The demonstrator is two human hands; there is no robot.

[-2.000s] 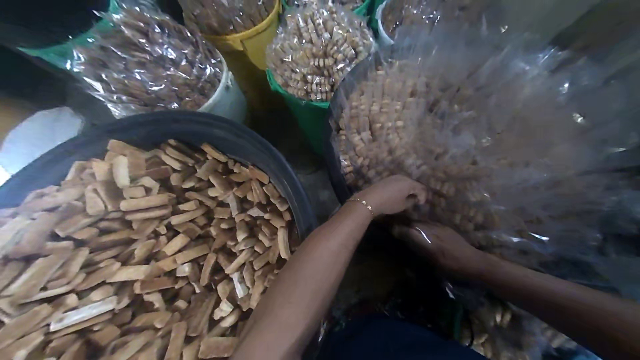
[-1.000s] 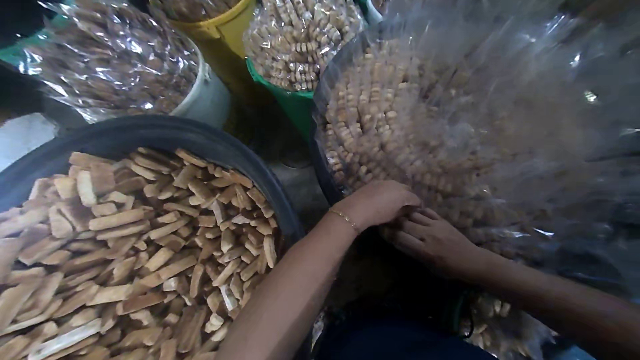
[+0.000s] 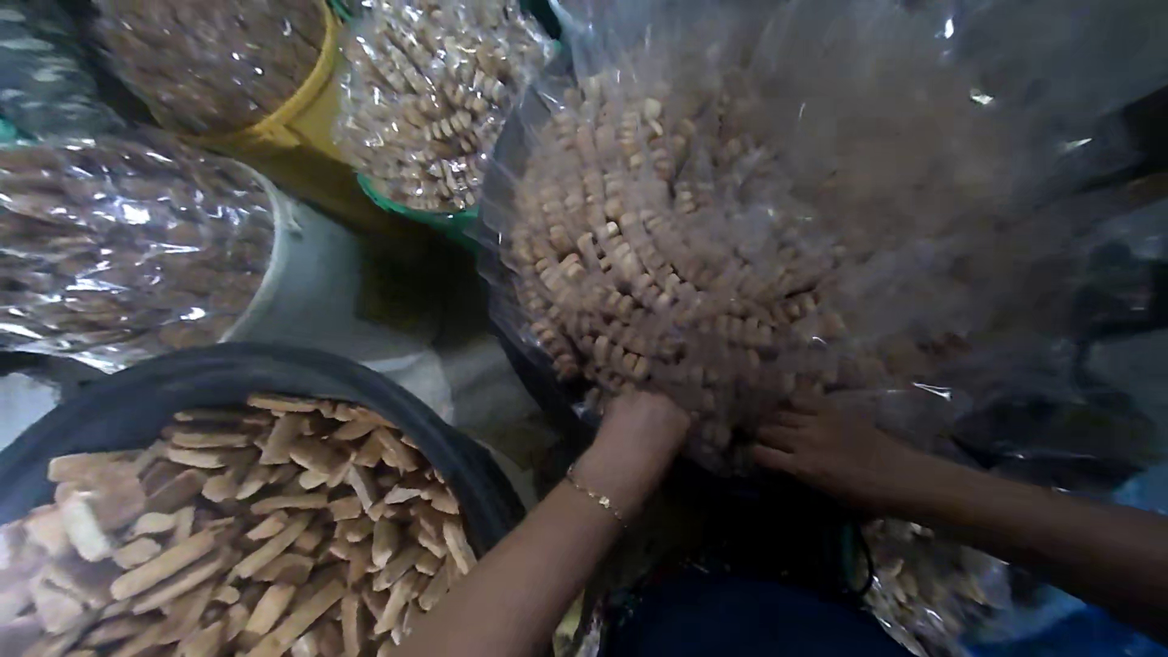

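Note:
A large clear plastic bag point(image 3: 639, 274) packed with rows of small tan baked pieces, likely bread or rusks, fills a dark tub at the centre and right. My left hand point(image 3: 643, 424), with a thin bracelet at the wrist, is at the tub's near edge with its fingers curled down against the plastic. To its right, my right hand point(image 3: 821, 447) lies against the near side of the same bag, fingers pointing left. The fingertips of my left hand are hidden. Whether either hand pinches the plastic cannot be told.
A black tub point(image 3: 246, 365) of loose toasted bread sticks point(image 3: 283, 538) stands at lower left. Behind it are a white bucket point(image 3: 292, 274), a yellow bucket point(image 3: 315, 100) and a green bucket point(image 3: 411, 214), each with plastic-wrapped pieces. Another bagged batch point(image 3: 931, 575) lies at lower right.
My hands were together at the tub's near edge one second ago; now they are apart, my right hand further right along the bag. The view has shifted toward the right.

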